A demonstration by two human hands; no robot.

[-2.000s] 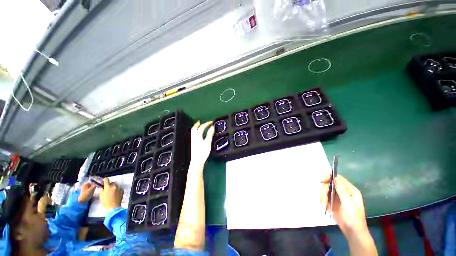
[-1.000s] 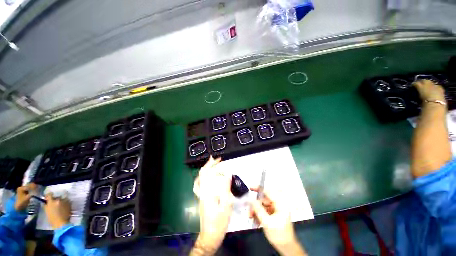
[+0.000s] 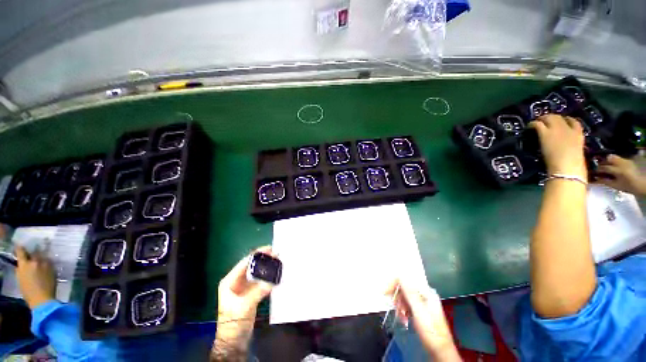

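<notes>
A black square watch case with a shiny rim (image 3: 265, 269) is in my left hand (image 3: 239, 293), at the left edge of the white paper sheet (image 3: 343, 261). My right hand (image 3: 423, 314) is at the paper's lower right corner, its fingers around a slim thin tool (image 3: 392, 305) that is blurred; its tip is unclear. A black foam tray (image 3: 343, 201) lies just above the paper, with watch cases in its pockets and the back left pocket empty.
Stacked foam trays (image 3: 191, 233) stand left of the paper. At the right, a person's arm (image 3: 563, 233) reaches over another foam tray (image 3: 489, 173). A hand (image 3: 35, 277) works at the far left. A yellow stick (image 3: 178, 85) lies on the rear ledge.
One second ago both hands were together over the paper. Now my left hand holds the case further left, and my right hand is further right and lower. The view has shifted.
</notes>
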